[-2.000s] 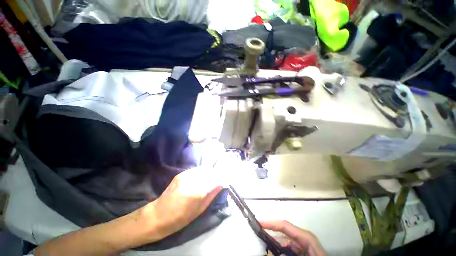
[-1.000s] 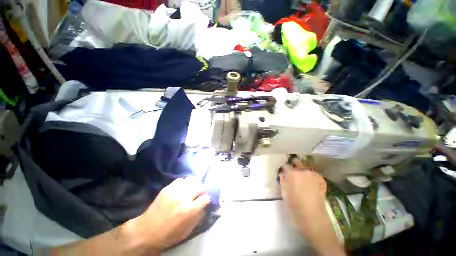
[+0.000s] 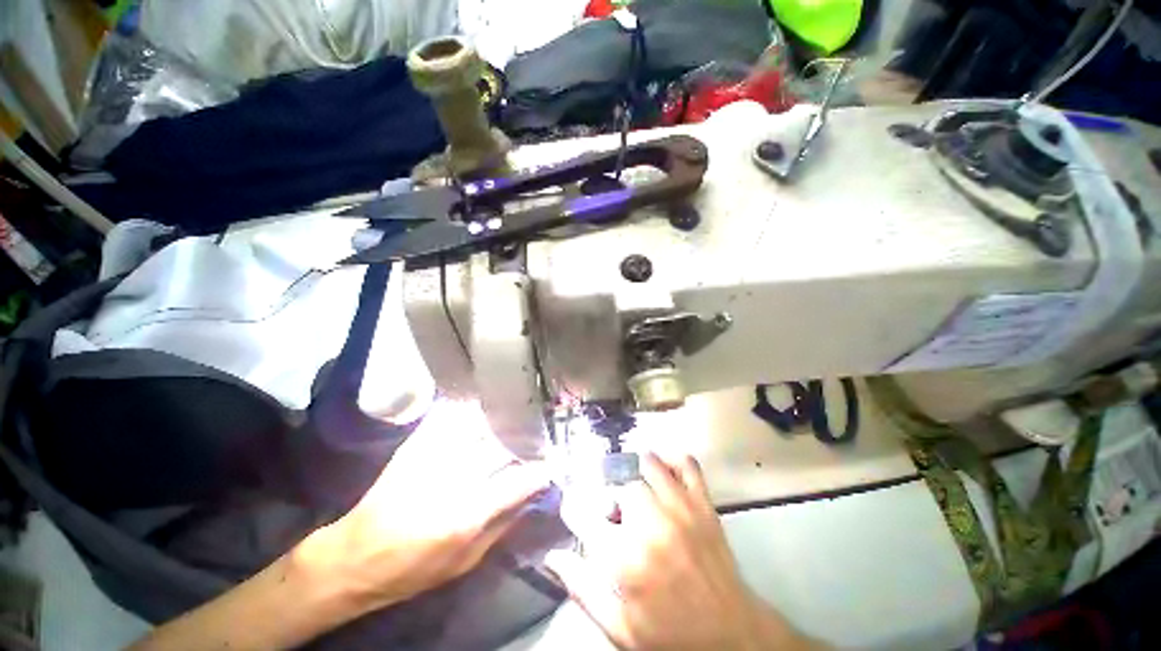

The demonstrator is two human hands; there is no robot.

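My left hand (image 3: 433, 490) lies on the dark grey garment body (image 3: 166, 445) just left of the needle area, fingertips on a navy piece of cloth (image 3: 541, 502) in bright glare. My right hand (image 3: 662, 560) is beside the presser foot (image 3: 621, 464), fingers bent close to the cloth edge; glare hides whether it grips the cloth. The needle area is overexposed. Black-handled scissors (image 3: 811, 404) lie on the machine bed right of the needle. Thread snips (image 3: 535, 204) rest on top of the sewing machine head (image 3: 789, 280).
A camouflage strip (image 3: 968, 509) hangs at the machine's right end. A white strap (image 3: 1105, 242) wraps the arm. Navy cloth (image 3: 280, 134), grey cloth (image 3: 637, 70) and a neon piece (image 3: 821, 19) are piled behind. A thread post (image 3: 458, 108) stands behind the snips.
The scissors, earlier in my right hand, now lie on the bed. My right hand has moved left to the needle area. The view has come closer to the machine head.
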